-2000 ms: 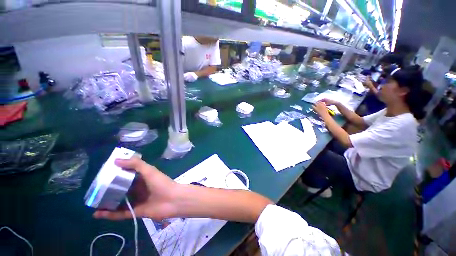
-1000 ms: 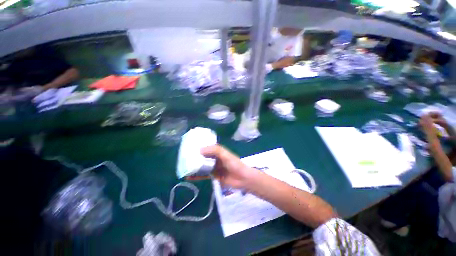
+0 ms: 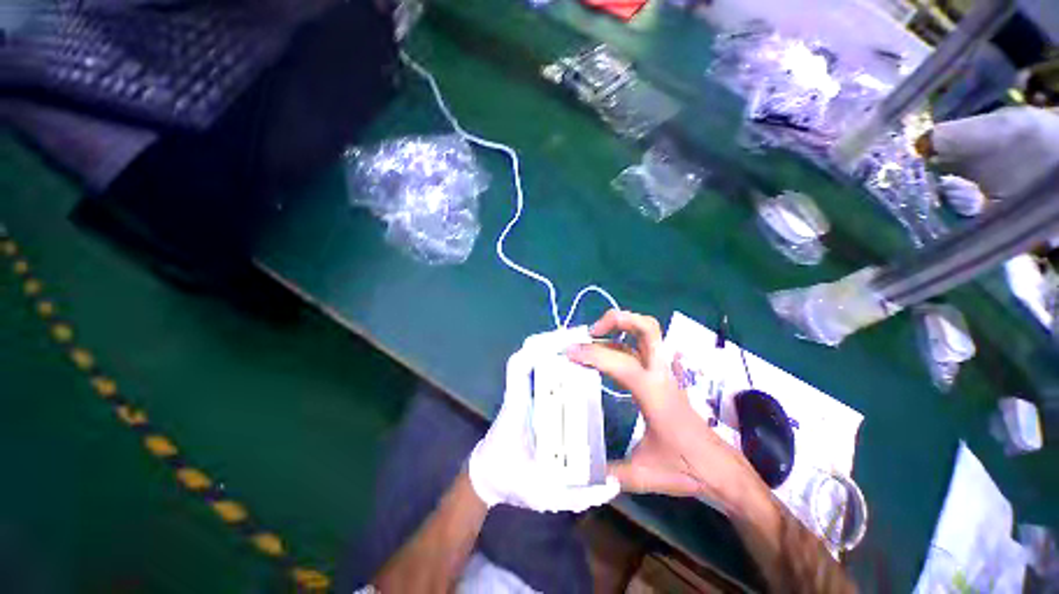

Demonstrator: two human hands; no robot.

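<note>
A white device unit (image 3: 569,424) is held near the bench's front edge, with a slotted side facing up. My left hand (image 3: 523,447), in a white work glove, wraps around its left side and bottom end. My bare right hand (image 3: 656,406) is at its top end and right side, with thumb and fingers near the cable end. The white cable (image 3: 512,209) runs from the upper left and loops beside the unit's top. The fingers hide the plug and whether it is seated.
A black mouse (image 3: 764,437) lies on a printed sheet (image 3: 830,429), with a white ring (image 3: 836,511) at its edge. A crumpled plastic bag (image 3: 420,195) lies left of the cable. A keyboard (image 3: 151,52) is upper left. Bagged units (image 3: 793,223) and a metal post (image 3: 975,261) are right.
The view has swung left and down. The unit, held by my right hand alone before, is now between both hands. My gloved left hand has come into view.
</note>
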